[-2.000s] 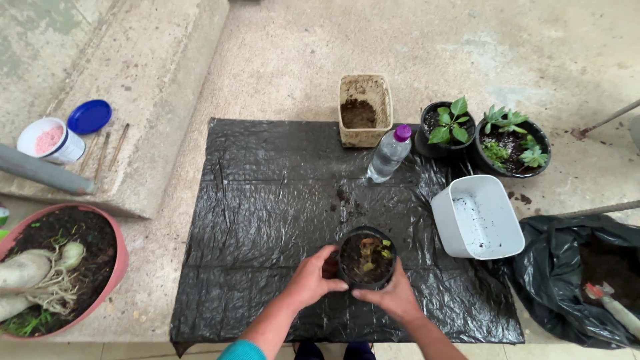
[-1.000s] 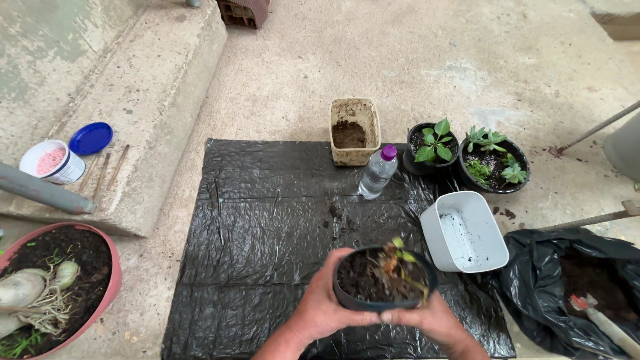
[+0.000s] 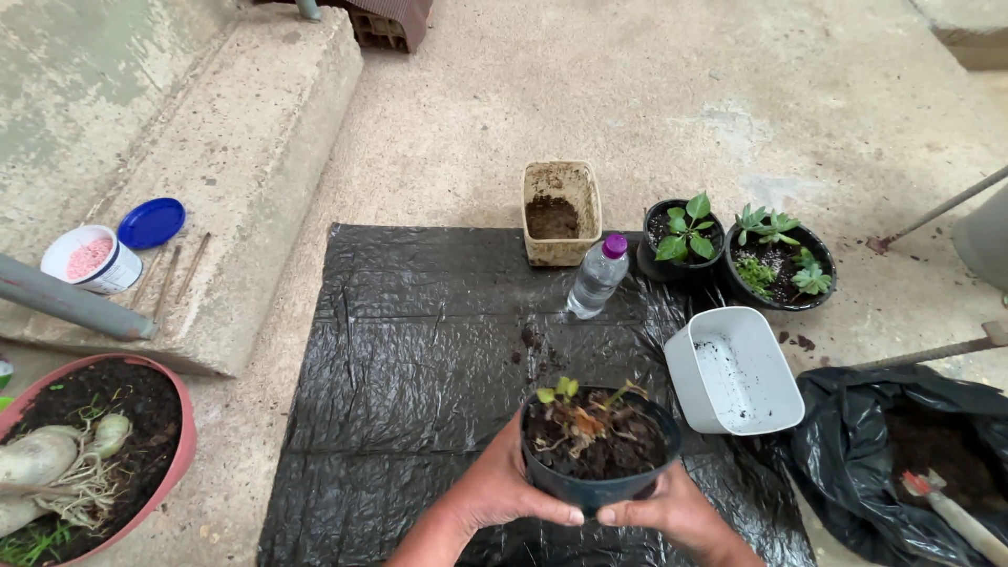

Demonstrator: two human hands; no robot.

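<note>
Between my left hand [image 3: 504, 488] and my right hand [image 3: 677, 504] is a round black plastic pot [image 3: 594, 492], gripped from both sides with the thumbs at the front. Dark soil fills it, with a small plant [image 3: 587, 421] of green and brown, withered leaves. Beneath the pot lies a black plastic sheet [image 3: 394, 378] with crumbs of soil on it. Farther back stands a clear plastic bottle [image 3: 598, 279] with a purple cap. Beside it is a stained beige container [image 3: 563, 250] with soil inside. A white plastic tub [image 3: 685, 386] rests to the right of the pot.
Two black pots hold a leafy plant [image 3: 685, 236] and succulents [image 3: 776, 228]. At right, a black bag [image 3: 843, 457] of soil holds a trowel [image 3: 961, 520]. A pink planter [image 3: 185, 441], a tub of pink granules [image 3: 118, 272], a blue lid [image 3: 151, 223] and thin sticks [image 3: 167, 283] are at left.
The pot held in both hands has been raised and tilted, and its plant now shows more from the side. The view has shifted somewhat.
</note>
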